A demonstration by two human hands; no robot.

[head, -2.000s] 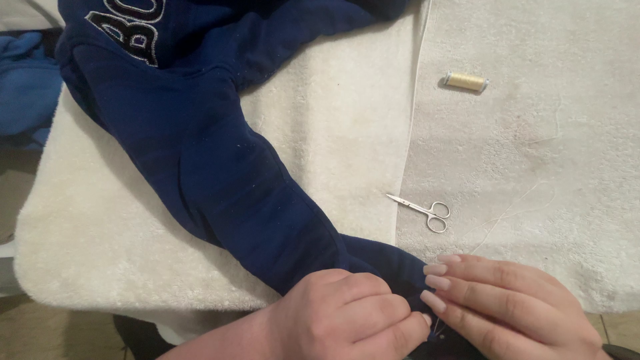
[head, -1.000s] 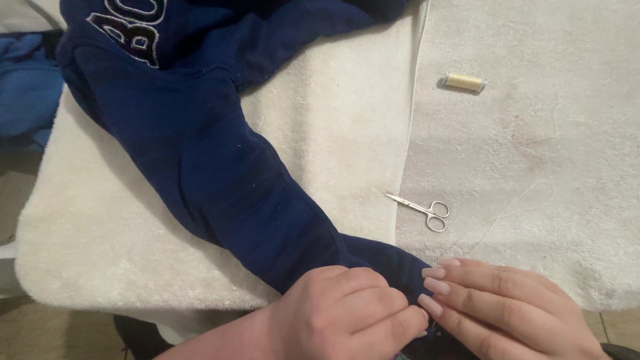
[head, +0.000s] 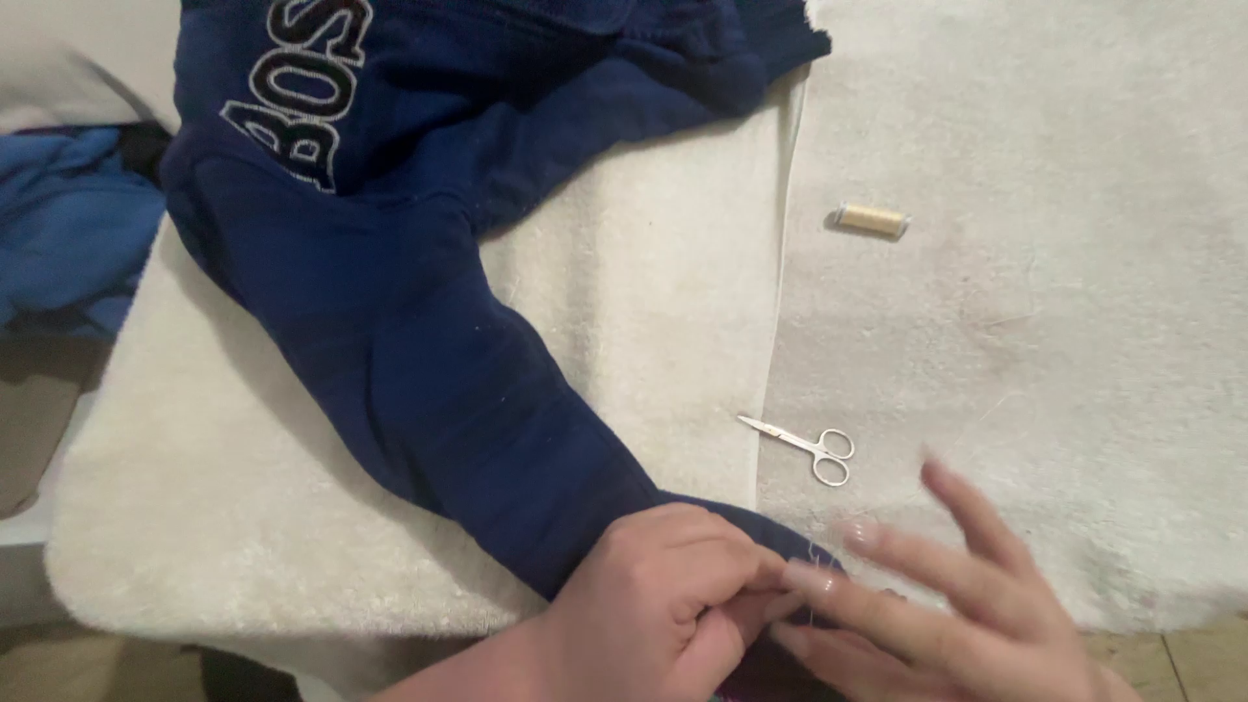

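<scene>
A dark blue garment [head: 439,361] with outlined letters on its front lies across the surface, one sleeve running down toward me. My left hand [head: 673,595] is closed on the fabric near the sleeve's lower end. Beside it, my right hand [head: 936,595] has its fingers spread and blurred, thumb and index finger at the cloth close to my left fingertips. Pale thread [head: 815,565] shows between the hands; whether the right fingers pinch a needle or thread is hidden. Small metal scissors [head: 804,448] lie closed above the hands, and a spool of cream thread [head: 873,220] lies farther up.
A cream fleece cover [head: 292,546] is spread under the garment, and a lighter towel-like cloth [head: 1072,292] covers the right side, its edge running beside the scissors. Blue fabric [head: 68,224] hangs at the far left. Tiled floor shows past the near edge.
My right hand's fingers have lifted and spread from their earlier place flat beside the left hand. My left hand stays on the sleeve. The scissors and spool have not moved.
</scene>
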